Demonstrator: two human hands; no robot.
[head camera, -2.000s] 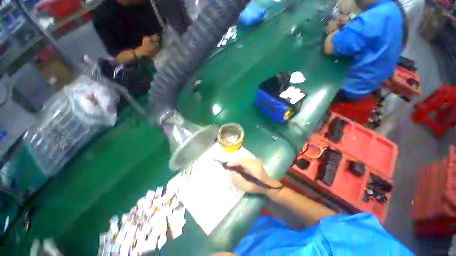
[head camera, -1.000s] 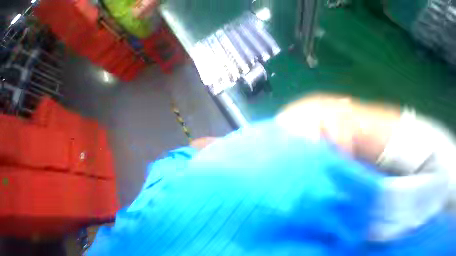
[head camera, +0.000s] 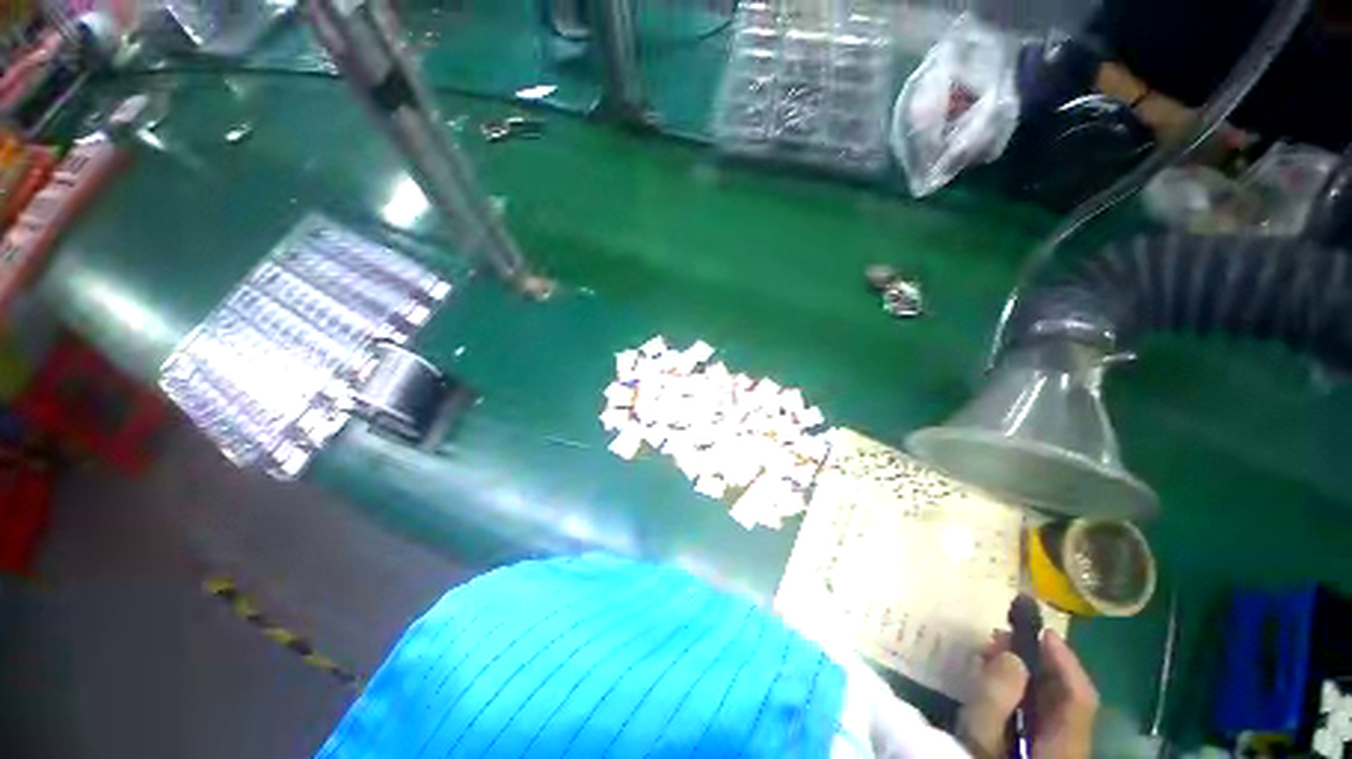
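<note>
The soldering iron's black handle stands at the lower right, over the edge of the paper sheet. My right hand, cut off by the bottom edge, is closed around it. My left blue sleeve and white cuff lead to fingers of my left hand close beside the handle; whether they hold anything is hidden. The yellow-rimmed tip cleaner tub is just beyond the hands. Small dark dots lie on the sheet. A loose pile of small white squares lies left of it.
The clear fume hood on its ribbed hose hangs above the sheet's far right corner. A ridged blister tray and dark block lie left. A blue box is at lower right. A person's hand shows at upper right.
The view has swung from the floor and red bins back to the bench. The sheet, hood, tub and iron are in view again; my left arm no longer fills the middle.
</note>
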